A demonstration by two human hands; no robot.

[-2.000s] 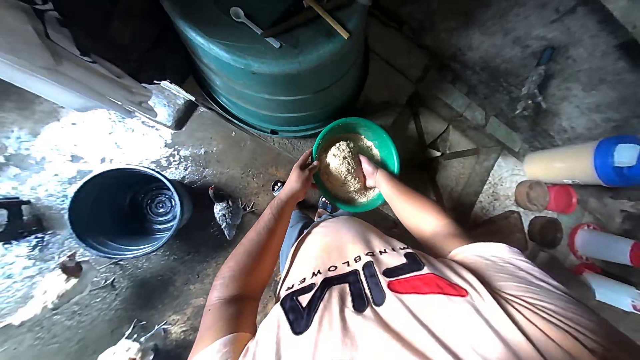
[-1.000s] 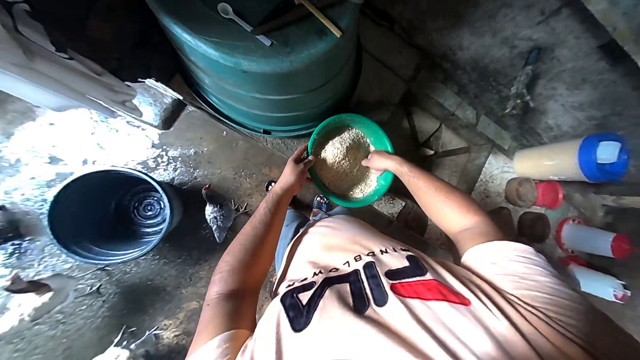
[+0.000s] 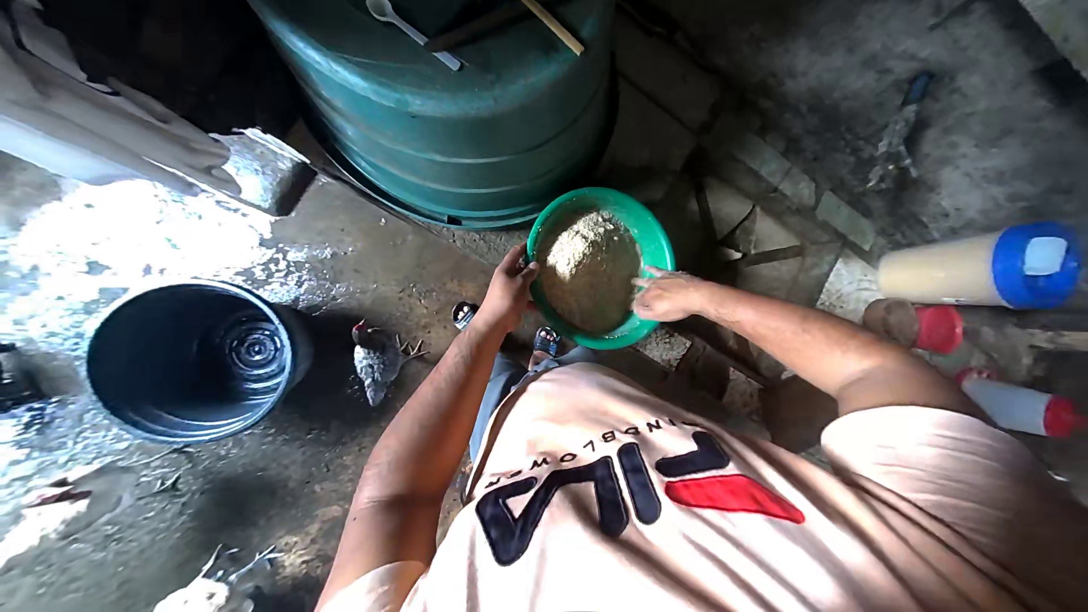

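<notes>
A green plastic basin (image 3: 654, 240) holds pale, grainy meal (image 3: 591, 280), part of it lit brightly by the sun. My left hand (image 3: 512, 291) grips the basin's left rim, thumb on top and the other fingers mostly hidden beneath. At the right rim is my right hand (image 3: 667, 295), its fingers reaching just inside the basin at the edge of the meal; whether it grips the rim cannot be told. The basin is in front of my body, close to a large green plastic tank.
The green tank (image 3: 442, 127) bears a white spoon (image 3: 416, 36) and a stick (image 3: 552, 25). A black bucket (image 3: 293, 340) stands left, beside a grey speckled chicken (image 3: 376, 361). At right are a blue-lidded container (image 3: 939, 269) and red-and-white poultry drinkers (image 3: 1011, 404). Another bird (image 3: 204, 593) is at bottom left.
My right hand has moved from over the meal to the basin's right rim. My left hand has stayed on the left rim. The meal's surface has changed shape.
</notes>
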